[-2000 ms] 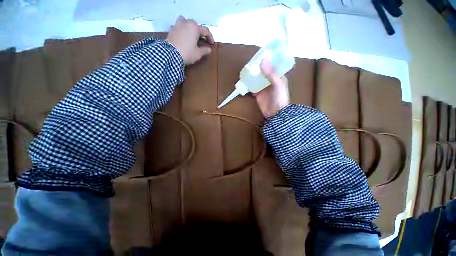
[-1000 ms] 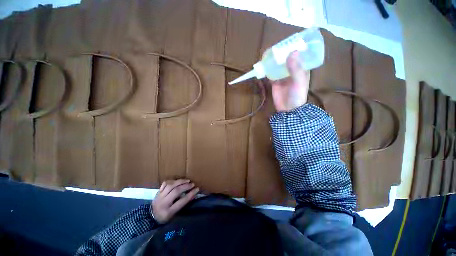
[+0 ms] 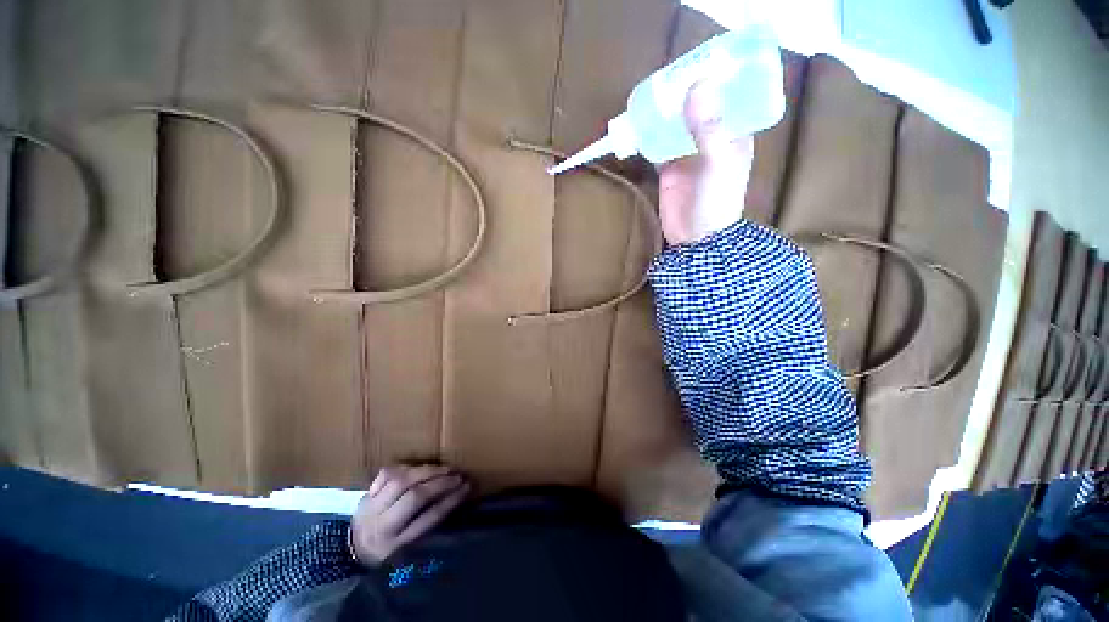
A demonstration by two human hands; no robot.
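Observation:
Brown bag panels lie overlapped in a long row, each with a thin brown D-shaped handle on it. My right hand holds a translucent white glue bottle, tilted, its long thin nozzle pointing down-left. The nozzle tip is at a panel seam just inside the upper end of a handle; whether it touches cannot be told. My left hand rests near the panels' front edge beside my black apron, fingers loosely curled. Nothing shows in it, but its palm side is hidden.
White paper shows along the panels' edges. A second row of brown panels lies on the tan table at the right. A slim black tool is at the top right. The dark floor has a yellow line.
My left hand has moved from the panels' far edge to the near edge. My right hand has brought the bottle's nozzle to the seam by the handle. The view has shifted closer.

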